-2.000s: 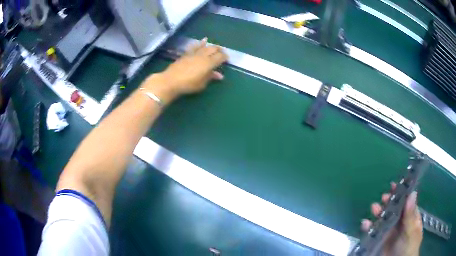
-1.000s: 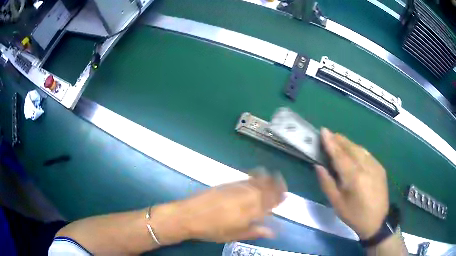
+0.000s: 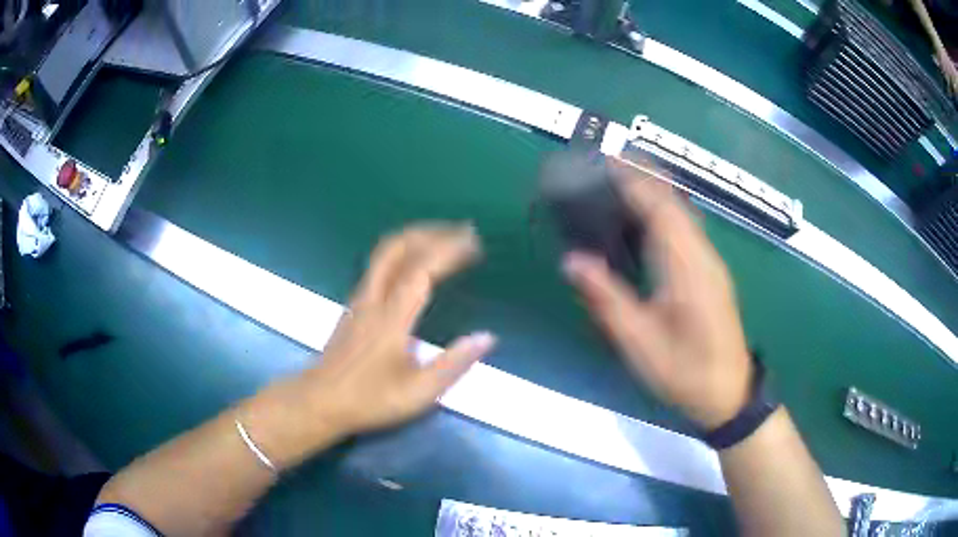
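Observation:
My right hand (image 3: 683,304) is right of centre, blurred, and holds a dark flat bar (image 3: 597,210) between thumb and fingers. The bar is tilted over the green bench, and its far end overlaps the black locating block (image 3: 590,129) on the far rail. My left hand (image 3: 394,325) is over the near rail, blurred, fingers apart, with nothing seen in it. A carrier fixture (image 3: 720,173) with a white studded top lies on the far rail, right of the locating block and beyond my right hand.
The near rail (image 3: 557,412) crosses the bench. A short studded block (image 3: 882,416) lies at right. A patterned strip sheet (image 3: 546,519) is at the near edge. The machine's red emergency knob (image 3: 69,175) and a white wipe (image 3: 35,224) are at left. Ribbed stacked fixtures (image 3: 870,79) stand far right.
My right hand has moved away from me with a bar, now dark side showing. The lighter bar beneath it is no longer seen on the bench. My left hand has moved left and opened.

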